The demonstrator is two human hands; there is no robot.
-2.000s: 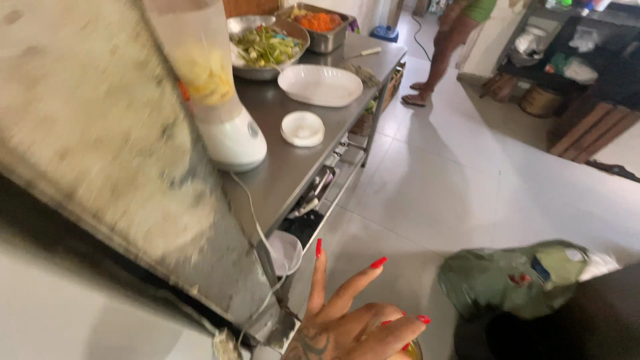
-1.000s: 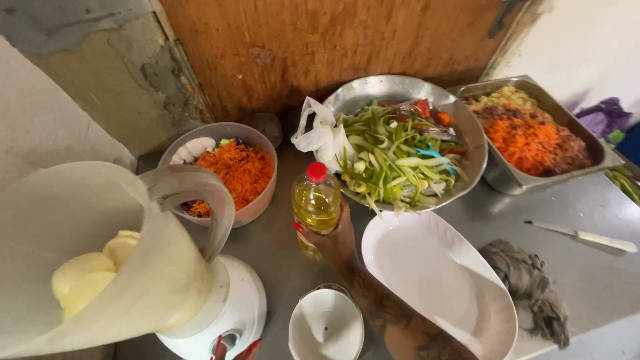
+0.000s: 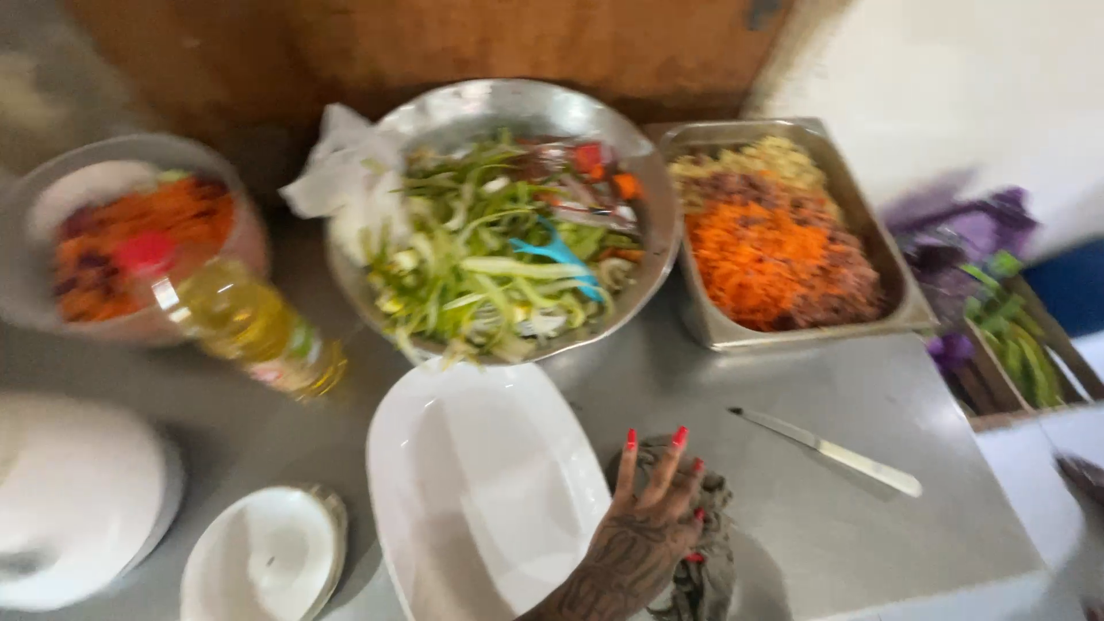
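My right hand (image 3: 651, 517), with red nails and a tattooed wrist, lies over a crumpled dark grey cloth (image 3: 703, 586) with its fingers spread. It is just right of a white oval dish (image 3: 483, 466). My left hand is out of view. A bottle of yellow oil with a red cap (image 3: 250, 323) stands left of the dish, blurred. Behind the dish a round metal bowl (image 3: 509, 259) holds green vegetable strips, a light blue peeler-like tool (image 3: 561, 254) and a white plastic bag (image 3: 345, 172). A knife with a pale handle (image 3: 862, 466) lies right of the cloth.
The steel table (image 3: 906, 543) ends at the right. A metal pan (image 3: 906, 297) of grated carrot and other chopped food stands behind. At left are a tub of grated vegetables (image 3: 241, 224), small white dishes (image 3: 263, 561) and a white appliance base (image 3: 78, 500).
My right hand has let go of the oil bottle and moved right to the cloth. My left hand, at the blender base a second ago, has left the view. The view has swung to the table.
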